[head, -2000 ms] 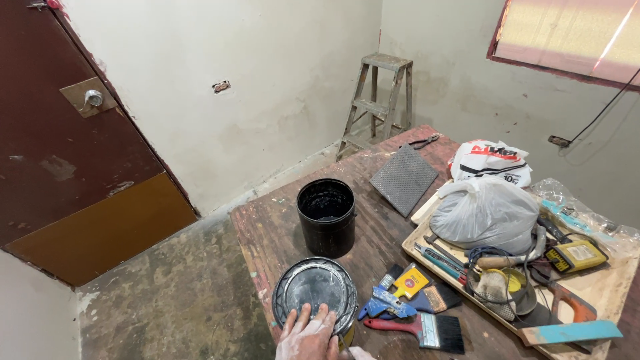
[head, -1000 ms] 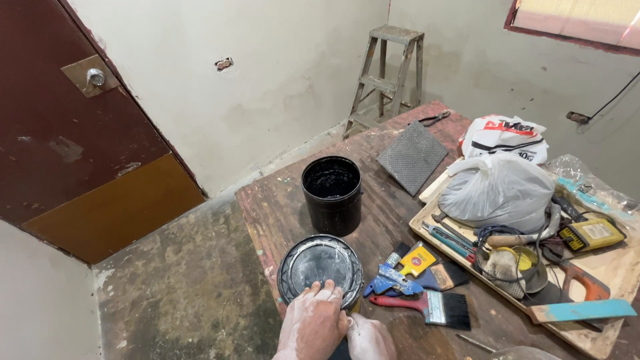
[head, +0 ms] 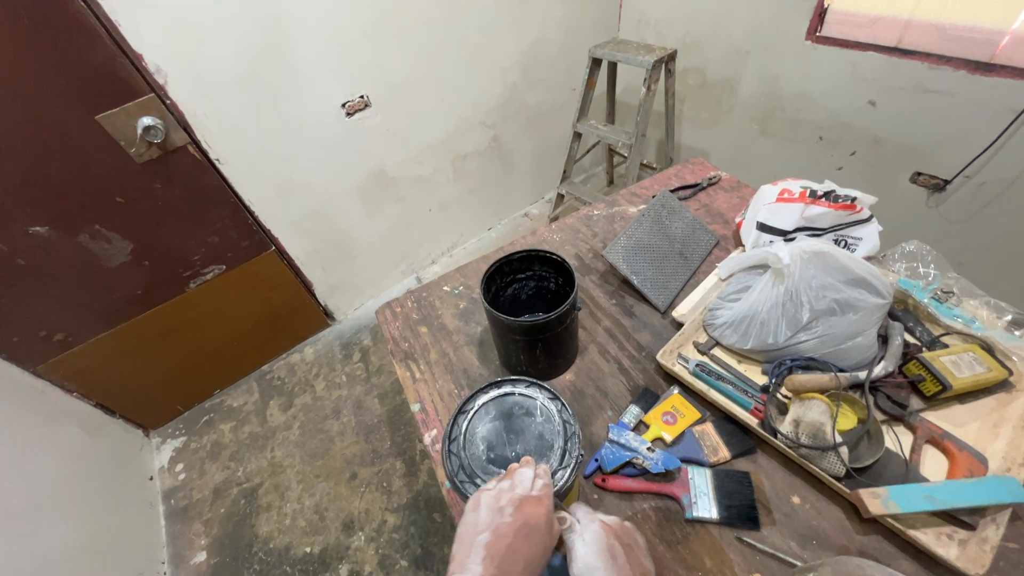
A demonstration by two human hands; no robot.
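A paint bucket with a black plastic lid point(head: 514, 432) stands at the near left edge of the wooden table. My left hand point(head: 512, 512) rests its fingertips at the lid's near rim. Close beside it, at the bucket's near right side, is my right hand point(head: 602, 540), fingers curled; what it grips, if anything, is hidden. Behind the lidded bucket stands an open black bucket point(head: 530, 320) with dark wet-looking walls inside. To the right lie a red-handled paintbrush point(head: 692, 492), a blue putty knife point(head: 636, 452) and a yellow-handled tool point(head: 670, 414).
At the right, a wooden tray point(head: 832, 480) holds a filled plastic bag point(head: 800, 304), a handsaw point(head: 944, 448) and cables. A textured grey sheet point(head: 662, 248) and pliers point(head: 700, 186) lie toward the table's far end. A stepladder point(head: 624, 112) stands by the wall beyond.
My left hand has shifted from the lid's top toward its near rim. My right hand, barely in view two seconds ago, now shows beside the left.
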